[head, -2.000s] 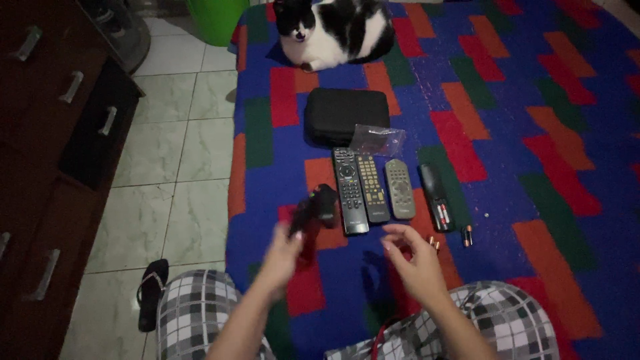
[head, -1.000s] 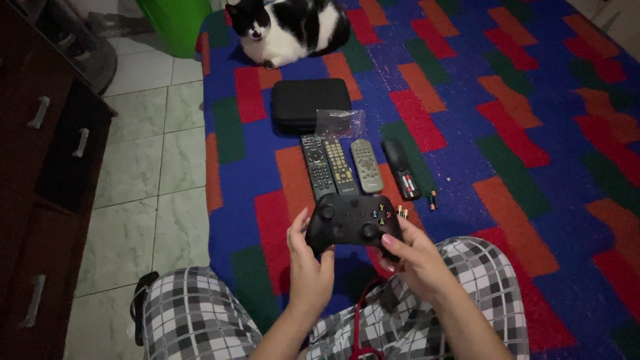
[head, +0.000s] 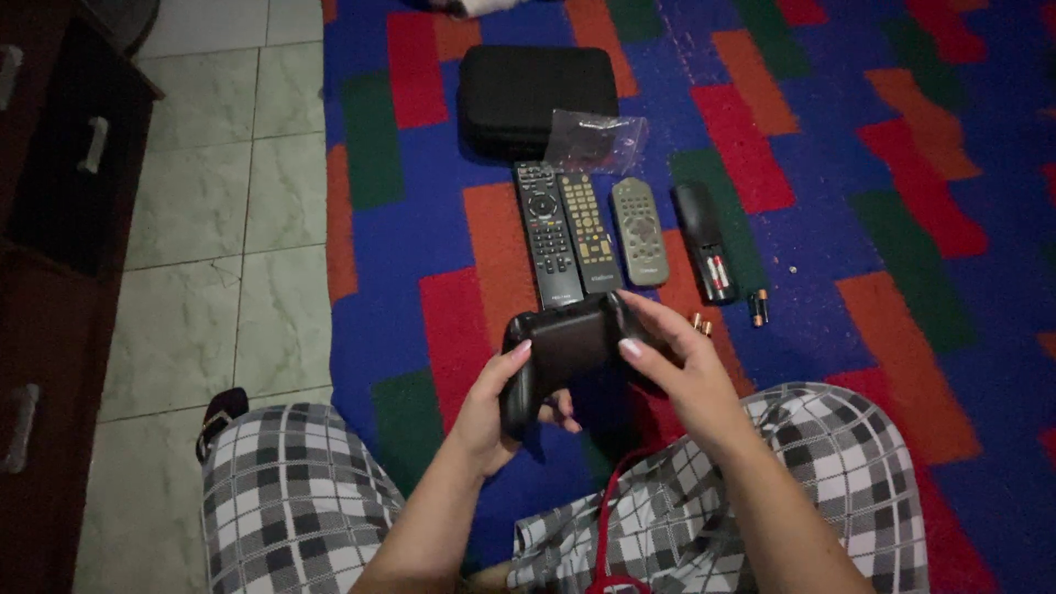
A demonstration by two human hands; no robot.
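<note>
A black game controller is held between my hands, its back side up. My left hand grips its left handle, and my right hand holds the right one. Beyond it lie a long black remote control, a dark remote with pale buttons and a grey remote. Farther right, a black remote lies back up with its battery compartment uncovered and batteries inside. Loose batteries rest beside it; more batteries lie close to my right hand.
A black zip case stands behind the remotes, with a clear plastic bag against it. Everything rests on a patterned blanket. A red cord runs between my legs. Left are a tiled floor and a wooden drawer unit.
My right hand has joined my left on the controller. Its button face was up a second ago; now its back is up. The view has tilted down, leaving most of the cat outside it.
</note>
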